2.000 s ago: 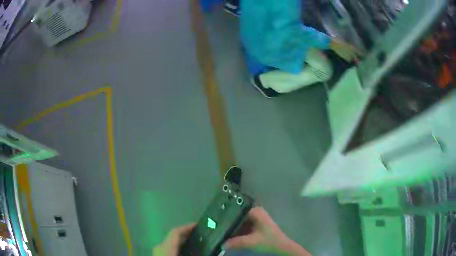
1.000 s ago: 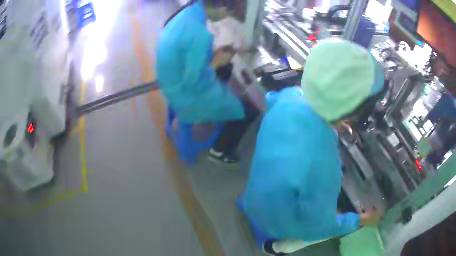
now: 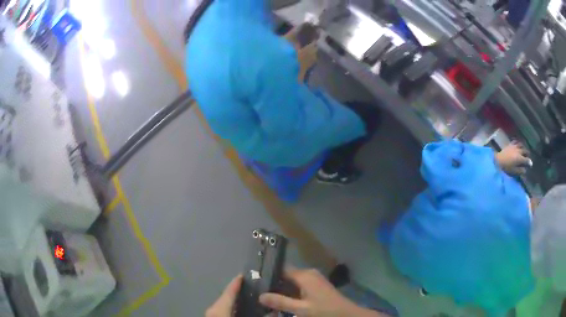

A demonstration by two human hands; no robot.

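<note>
A dark grey oblong carrier fixture is held upright at the bottom centre, with small round features at its top end and a pale patch on its face. There seem to be two dark blocks side by side, but I cannot tell for certain. My left hand grips its left side, partly cut off by the lower edge. My right hand wraps its right side, with the thumb across the front. The fixture's lower end is hidden by the hands and the picture's edge.
A seated person in blue is ahead, another at the right by the machine. Dark fixtures and a red tray lie on the bench. A floor cable cover and a white machine are at the left.
The view has moved along the aisle and turned. The seated people appear in different places. The fixture and both hands, out of view one second ago, show again at the bottom.
</note>
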